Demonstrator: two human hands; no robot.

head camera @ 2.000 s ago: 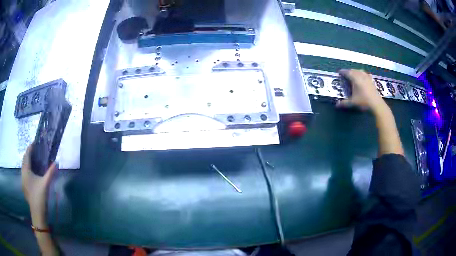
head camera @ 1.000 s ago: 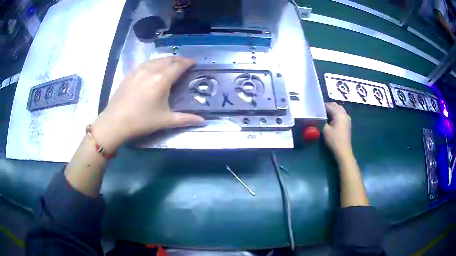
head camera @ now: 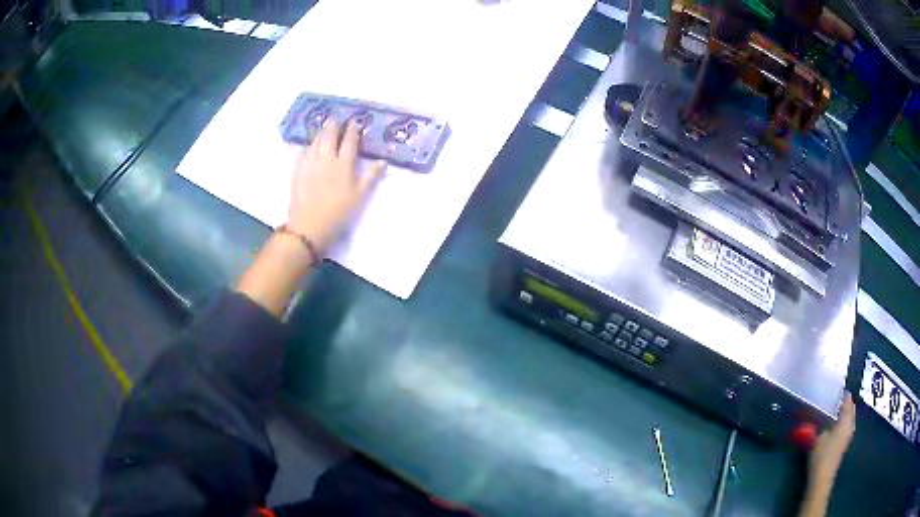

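A grey three-ring panel (head camera: 419,141) lies on the white sheet (head camera: 404,227) at the left. My left hand (head camera: 335,187) is over its near edge, fingertips on the rings; whether it grips the panel I cannot tell. Another three-ring panel (head camera: 772,167) sits in the fixture on the benchtop machine (head camera: 575,212), under the orange-copper machine head (head camera: 757,71). My right hand (head camera: 832,444) is at the machine's front right corner beside the red button (head camera: 804,435); its fingers are partly hidden and small.
The control panel (head camera: 585,318) faces the front. A labelled block (head camera: 718,271) stands before the fixture. A thin metal rod (head camera: 662,460) and a cable (head camera: 724,470) lie on the green bench. Another three-ring panel (head camera: 892,396) lies at the far right.
The view has turned left. My left hand has let go of the panel at the fixture and moved to the one on the white sheet. The fixture now sits farther back, under the machine head.
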